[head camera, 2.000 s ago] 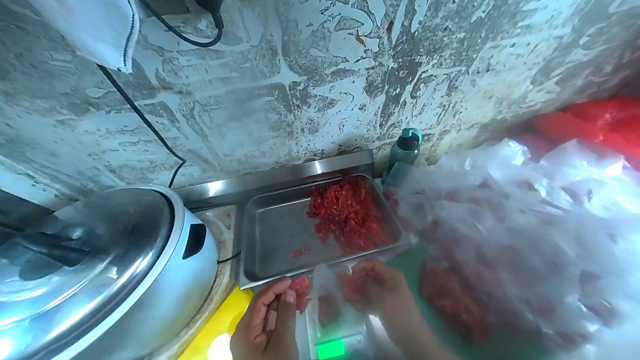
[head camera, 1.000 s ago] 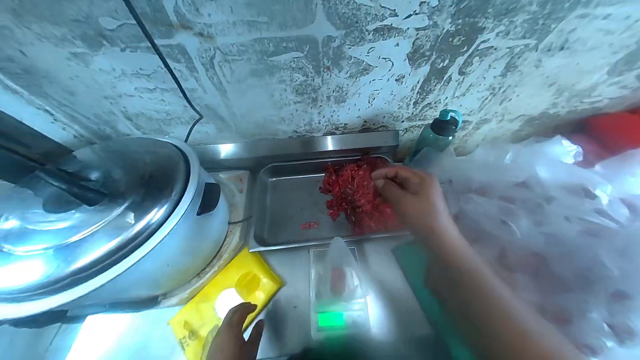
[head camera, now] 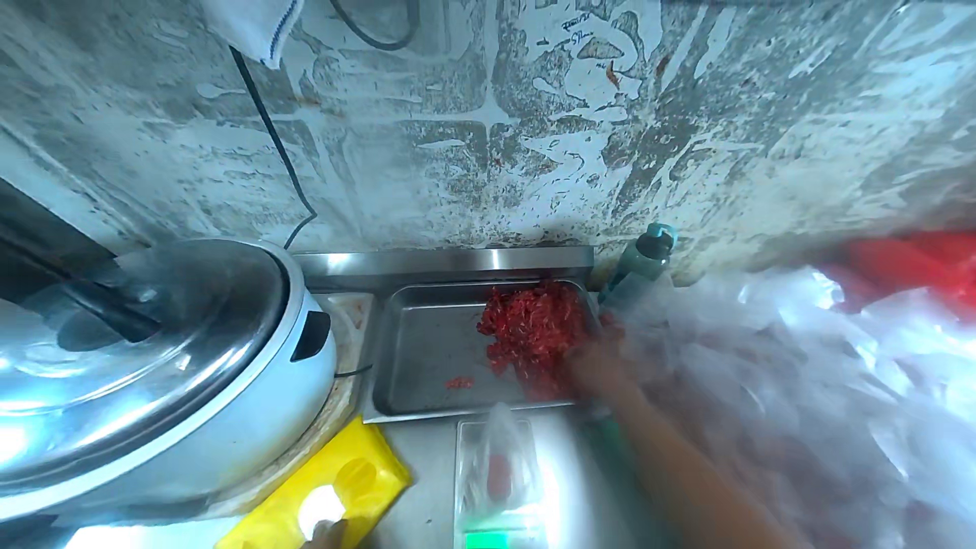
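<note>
My right hand (head camera: 602, 366), blurred, is at the right side of the shredded red meat (head camera: 534, 328) in a shallow steel tray (head camera: 427, 347); its fingers are too blurred to read. Only a fingertip or two of my left hand (head camera: 326, 534) shows at the bottom edge, over a yellow plastic packet (head camera: 366, 473). A clear plastic bag (head camera: 499, 465) with a little red meat in it lies on a small digital scale (head camera: 486, 540) with a lit green display, in front of the tray.
At left stands a large white cooker (head camera: 252, 412) with a steel lid. A teal bottle (head camera: 644, 255) is behind the tray's right corner. Many clear plastic bags (head camera: 793, 396) are heaped at right, beside red plastic (head camera: 923, 263). A stained wall (head camera: 457, 152) rises behind.
Two seconds ago both hands were at the bag over the scale. My right hand has since gone to the meat, and my left hand has moved left and down to the yellow packet.
</note>
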